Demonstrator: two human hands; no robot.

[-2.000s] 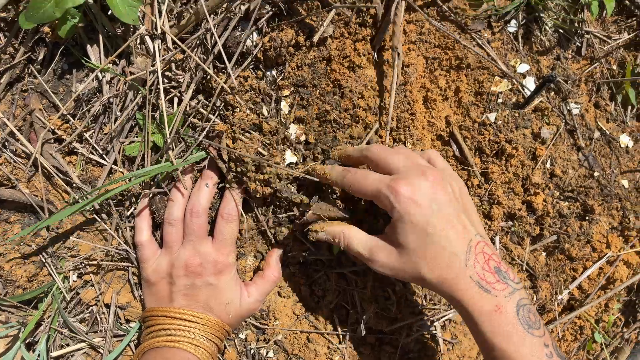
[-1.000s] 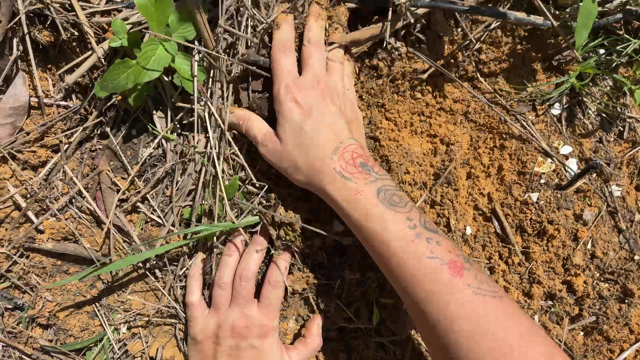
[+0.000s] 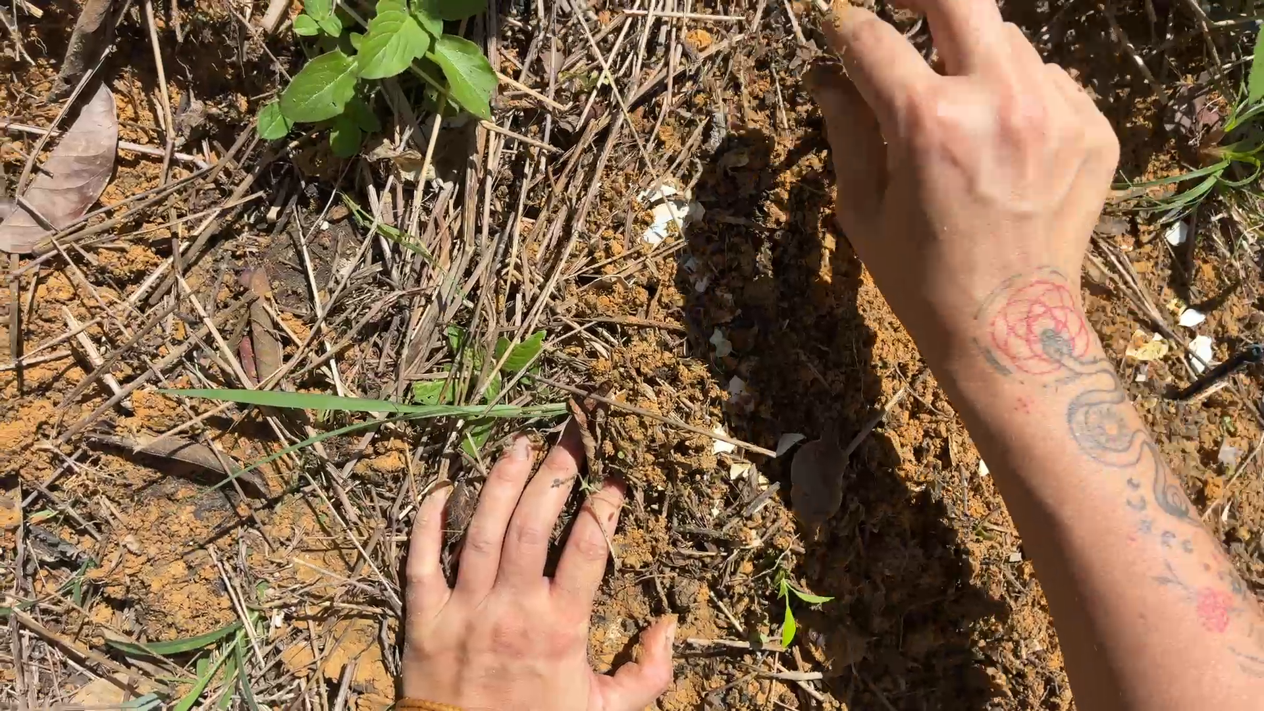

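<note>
My left hand (image 3: pixel 523 592) rests palm down at the bottom centre, fingers spread on orange soil (image 3: pixel 662 434) and dry straw. Its fingertips lie just below a long green grass blade (image 3: pixel 365 401). My right hand (image 3: pixel 973 148) is at the upper right, above the soil, with its fingers bent and the fingertips partly cut off by the top edge; whether it holds anything cannot be told. It casts a long dark shadow down the soil. White shell-like fragments (image 3: pixel 664 217) and a small brown leaf (image 3: pixel 818 479) lie between the hands.
A leafy green plant (image 3: pixel 385 64) grows at the upper left, beside dry straw stalks (image 3: pixel 494 247). A large dry leaf (image 3: pixel 64 178) lies at the left edge. A dark stick-like object (image 3: pixel 1220 373) and grass tufts (image 3: pixel 1200 183) are at the right. A small seedling (image 3: pixel 790 612) stands low down.
My right hand has moved off the straw at the top and over to the right. White fragments now show where my right arm and its shadow were. My left hand stays pressed to the ground.
</note>
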